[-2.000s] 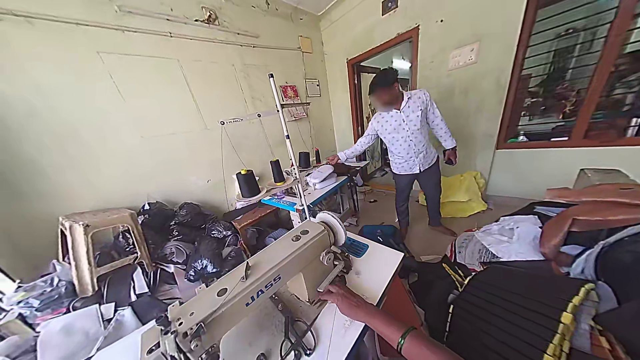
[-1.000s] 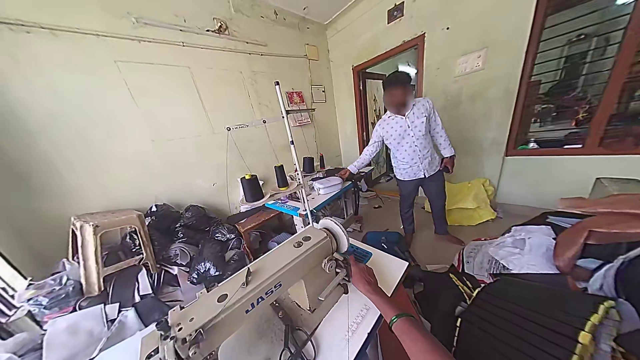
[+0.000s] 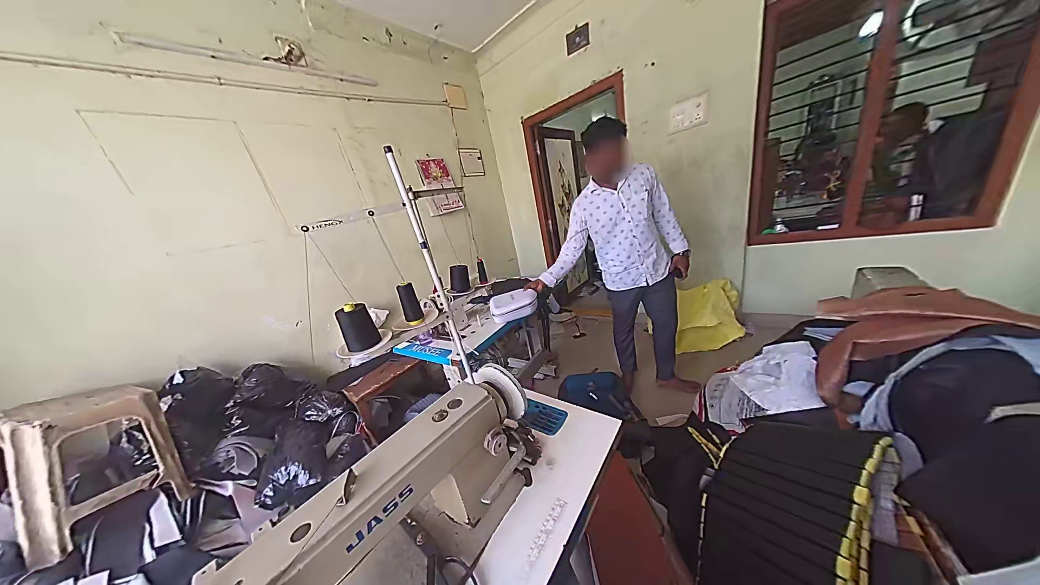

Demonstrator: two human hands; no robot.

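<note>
Neither my left hand nor my right hand shows in the head view now. In front of me stands a Jass sewing machine (image 3: 382,496), its handwheel (image 3: 502,392) at the far end of the arm. A blue plastic tray (image 3: 544,417) lies at the far part of the white machine table (image 3: 561,479). Beyond it, cones of black thread (image 3: 358,328) stand by a second machine with a blue front edge. A person in a patterned white shirt (image 3: 626,223) stands there, one hand on a white case (image 3: 513,305) and a dark object in the other.
A worn plastic stool (image 3: 81,422) and black plastic bags (image 3: 301,463) are at the left. Stacked black fabric with yellow edging (image 3: 792,496) and heaped cloth (image 3: 967,406) fill the right. A blue bag (image 3: 597,392) and a yellow sack (image 3: 711,317) lie on the floor.
My right hand, which was near the handwheel and then over the blue tray, has left the view. The blue tray now shows uncovered on the table.
</note>
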